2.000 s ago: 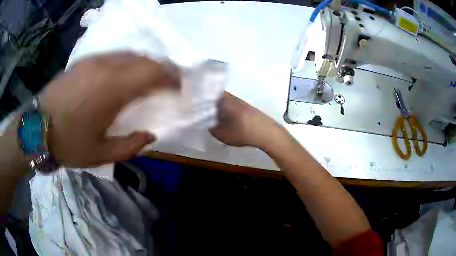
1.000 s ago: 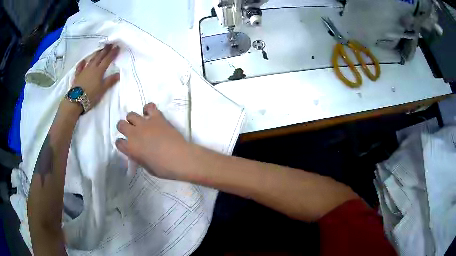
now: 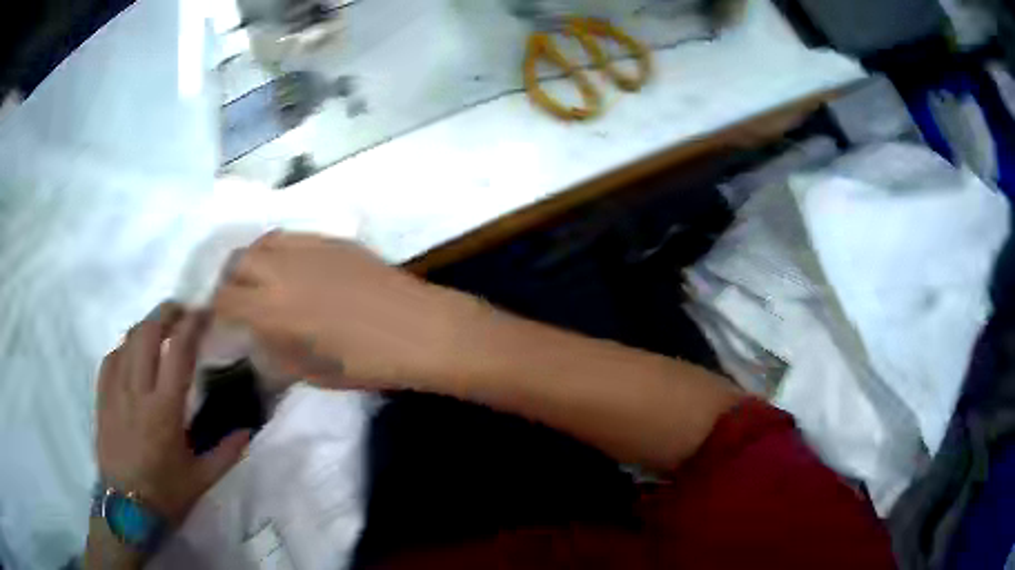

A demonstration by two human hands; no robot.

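A large white garment piece lies over the left of the machine table and hangs over its front edge. The picture is blurred. My left hand, with a watch at the wrist, is on the white cloth at the lower left, fingers pointing up. My right hand is just right of it, its fingertips bent onto the cloth near the table edge. Both hands seem to hold the cloth between them; the fingertips are partly hidden. A dark gap shows in the cloth between the hands.
Yellow-handled scissors lie on the table at the upper middle. The needle area of the sewing machine is blurred at the upper left. A pile of white pieces is at the right, beyond the wooden table edge.
The view has swung right, showing more of the right pile. My hands have come close together at the cloth's edge; before, they lay apart, spread on the garment.
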